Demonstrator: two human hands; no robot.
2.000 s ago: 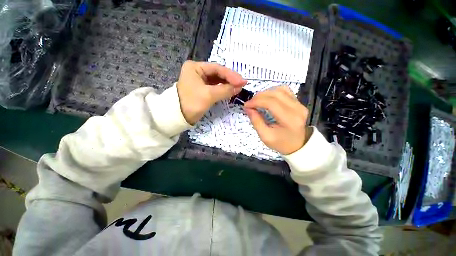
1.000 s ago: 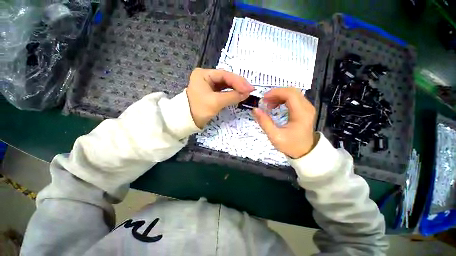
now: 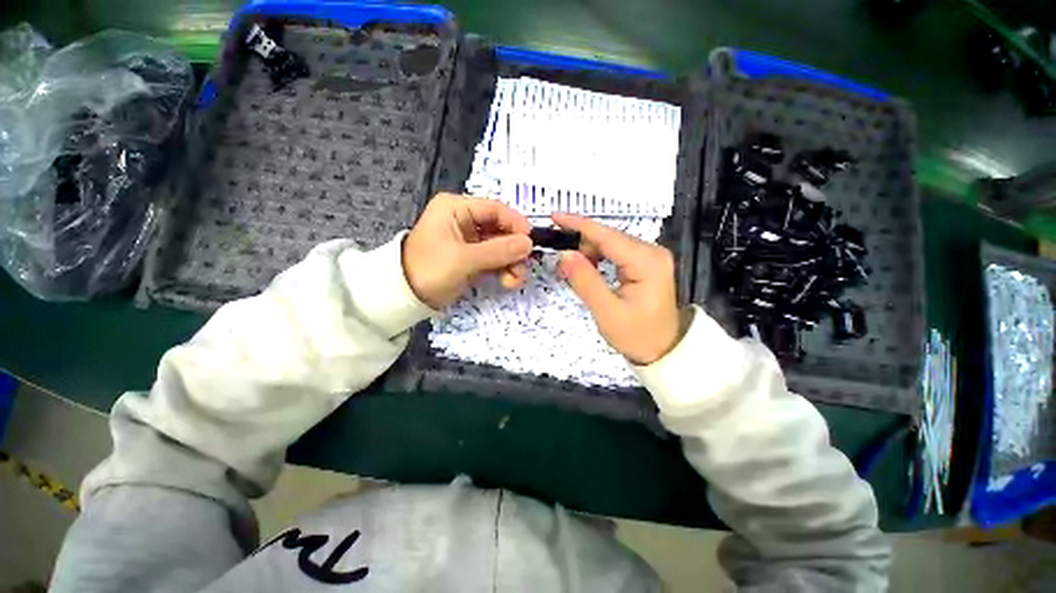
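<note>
A small black plastic housing is held level between the fingertips of both hands, above the middle tray. My left hand grips its left end with thumb and fingers. My right hand has thumb and index finger at its right end. No white insert can be made out at the housing. Below the hands lies a loose heap of small white inserts. Aligned white strips fill the upper part of the middle tray. The hands hide part of the heap.
The left tray holds a few black parts at its top left. The right tray holds a pile of black housings. A clear plastic bag lies far left. Long white sticks and a blue bin of white pieces are far right.
The view has shifted, showing more of the left tray's far end. The housing stays between both hands and now lies level. The right fingers have changed their hold on its right end.
</note>
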